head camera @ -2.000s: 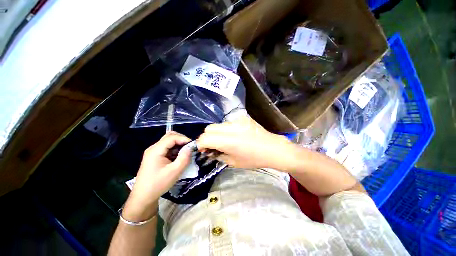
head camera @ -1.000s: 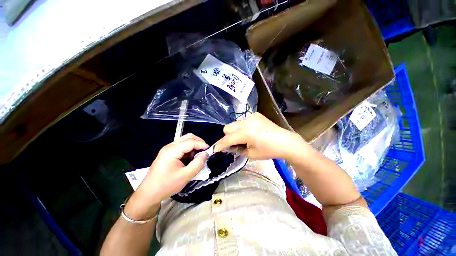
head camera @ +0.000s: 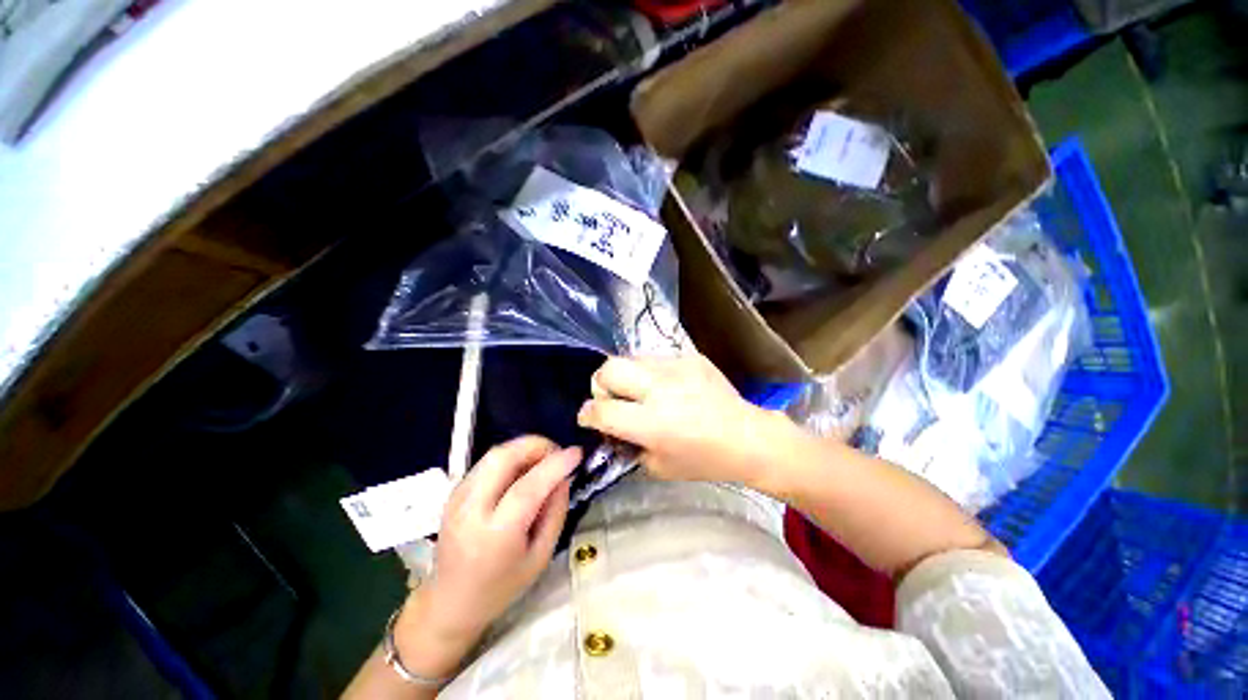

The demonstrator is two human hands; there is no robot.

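The dark garment (head camera: pixel 527 397) lies bunched in the lap, with pale trim showing between my hands. My left hand (head camera: pixel 509 517) is bare, with fingers bent at the garment's near edge. My right hand (head camera: pixel 671 417) is bare and pinches the garment near the trim; its fingertips are partly hidden. No needle can be made out. A clear polybag (head camera: pixel 465 294) with a handwritten label (head camera: pixel 589 226) lies above my hands over the dark cloth. A white hang tag (head camera: pixel 397 509) is left of my left hand. A narrow white strip (head camera: pixel 468 390) runs down the dark cloth.
An open cardboard box (head camera: pixel 855 321) with bagged dark garments stands at upper right. A blue crate (head camera: pixel 1143 390) beside it holds bagged garments (head camera: pixel 979 356). The white table (head camera: pixel 205 110) curves across the upper left. Dark red cloth (head camera: pixel 835 568) lies by the thigh.
My left hand has moved down and away from my right hand, which stays at the garment. The white hang tag shows more fully, and less of the pale trim shows.
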